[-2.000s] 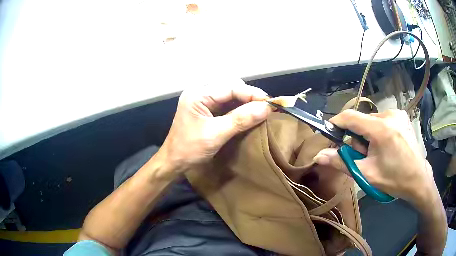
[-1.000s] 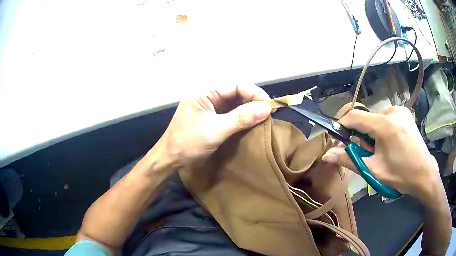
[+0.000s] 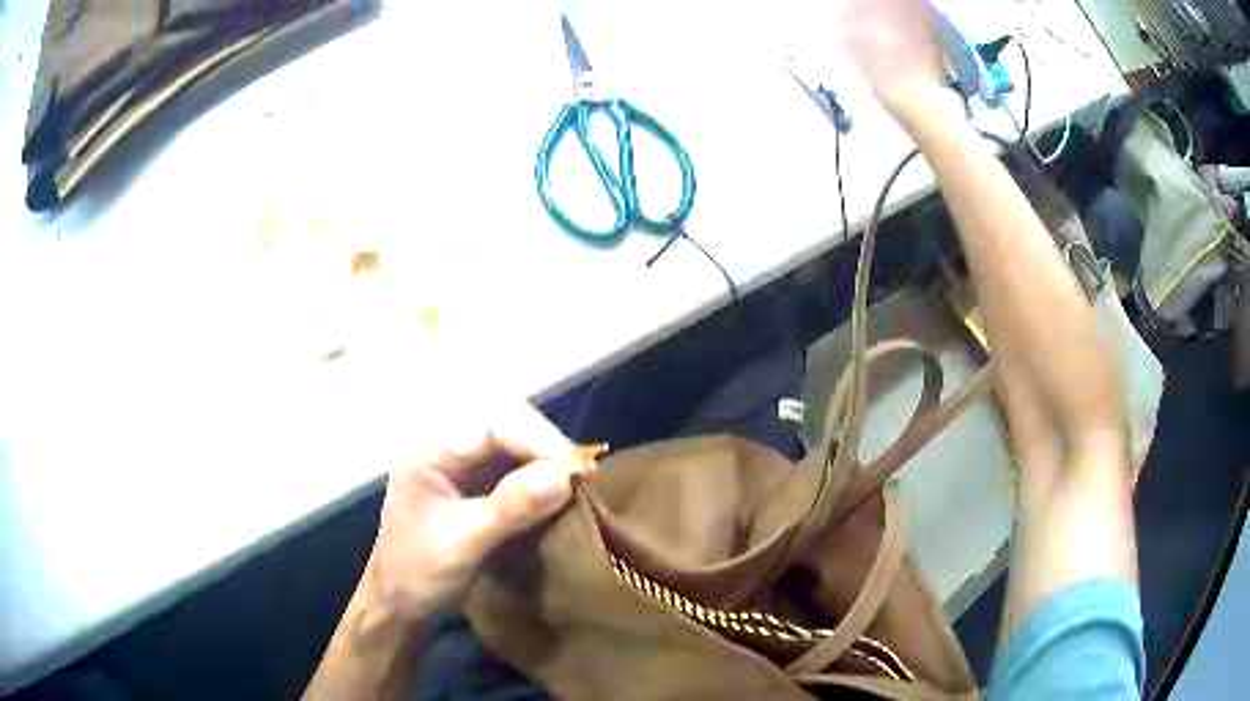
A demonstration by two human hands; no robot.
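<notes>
The tan-brown handbag (image 3: pixel 692 500) lies on my lap, its opening turned up and its gold-toothed zipper (image 3: pixel 720 619) showing. My left hand (image 3: pixel 459 514) pinches the bag's top corner, where a short yellow-orange tab (image 3: pixel 590 455) sticks out past the fingertips. The scissors with teal-green handles (image 3: pixel 617 178) lie on the table beyond the bag. My right hand (image 3: pixel 898 48) reaches to the far right of the table, washed out and close to the top edge. What its fingers hold, if anything, cannot be made out.
A brown stack, seemingly bags (image 3: pixel 165 75), lies at the table's far left. Small orange-tan scraps (image 3: pixel 365 262) are scattered on the white table. A small tool with a dark cord (image 3: pixel 832 110) lies left of my right arm. Tan straps (image 3: pixel 864 260) rise from the bag. A beige piece (image 3: pixel 1179 212) hangs at right.
My right hand has let go of the scissors, now on the table, and reached far forward. The tab at the corner is shorter. The view has shifted, and the brown stack and zipper teeth now show.
</notes>
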